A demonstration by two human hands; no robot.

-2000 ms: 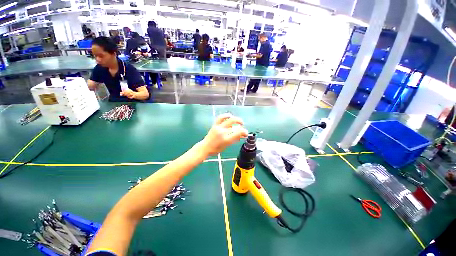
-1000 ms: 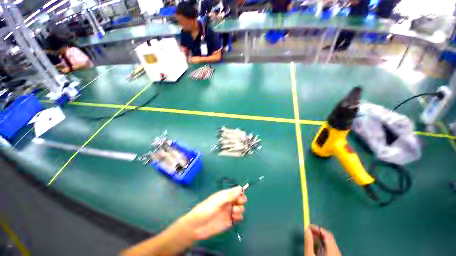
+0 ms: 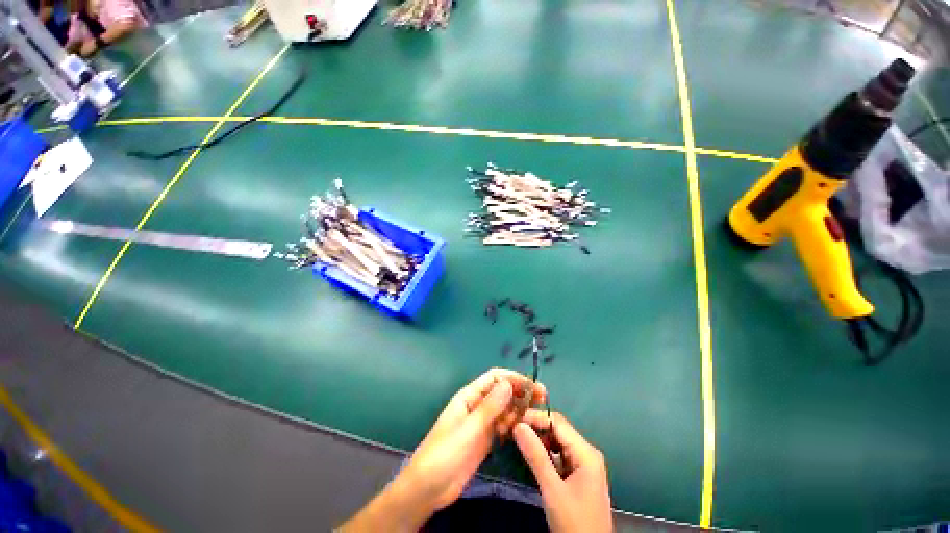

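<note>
My left hand (image 3: 469, 427) and my right hand (image 3: 568, 468) are close together at the near edge of the mat. Their fingertips hold a thin dark wire lead (image 3: 535, 359), its end pointing up from between the fingers. Its middle is hidden by the fingers. Small black heat-shrink pieces (image 3: 521, 312) lie scattered just beyond the hands. A pile of pale leads with dark ends (image 3: 529, 208) lies farther back. A blue parts bin (image 3: 422, 281) at centre left is crammed with leads sticking out to its left.
A yellow and black heat gun (image 3: 818, 208) stands at right, nozzle up, with a black cord. A crumpled clear bag (image 3: 911, 224) is behind it. A steel ruler (image 3: 167, 240) and white paper (image 3: 59, 175) lie at left. A white machine (image 3: 323, 16) is at the back.
The view has turned down and left. My left hand has come back from above the heat gun nozzle to the near edge. My right hand has come in beside it, and both now meet at the lead.
</note>
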